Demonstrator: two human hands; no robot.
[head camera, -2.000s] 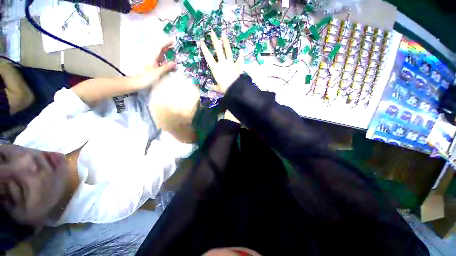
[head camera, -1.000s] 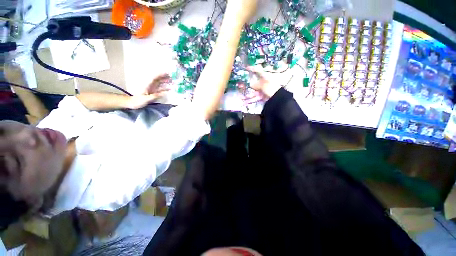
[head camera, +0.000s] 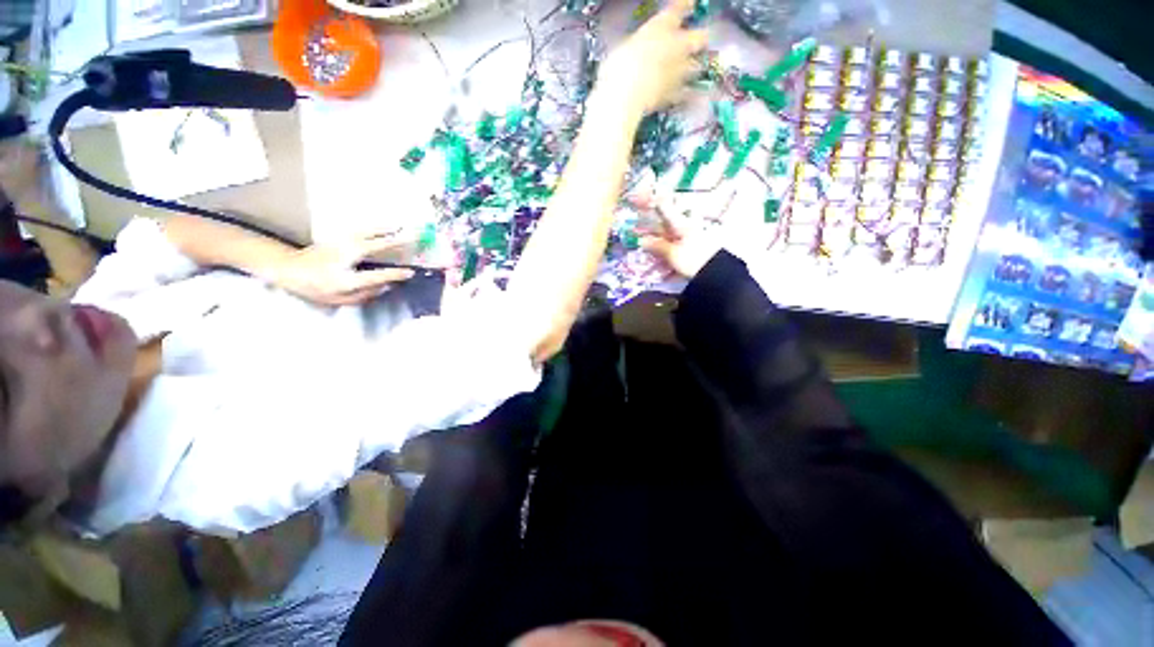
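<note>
A tangled heap of green wired circuit boards (head camera: 487, 183) lies on the white bench top. My right hand (head camera: 680, 243), in a black sleeve, is at the heap's near right edge, fingers apart and touching or just above leads and boards; I see nothing clearly held. My left hand is not visible; another person's forearm crosses in front of me and hides part of the heap. Small gold-silver cylindrical parts (head camera: 873, 152) stand in rows right of the heap.
A person in a white top leans in from the left, one hand (head camera: 652, 63) over the heap, the other (head camera: 335, 272) at the bench edge. An orange dish (head camera: 332, 53), a black cabled device (head camera: 190, 86) and a blue printed sheet (head camera: 1057, 228) are around. Cartons (head camera: 1038, 550) lie below.
My right hand has moved from over the heap to its near right edge. The other person's arm has reached across the heap and hides its middle. The view has shifted, showing the orange dish more fully.
</note>
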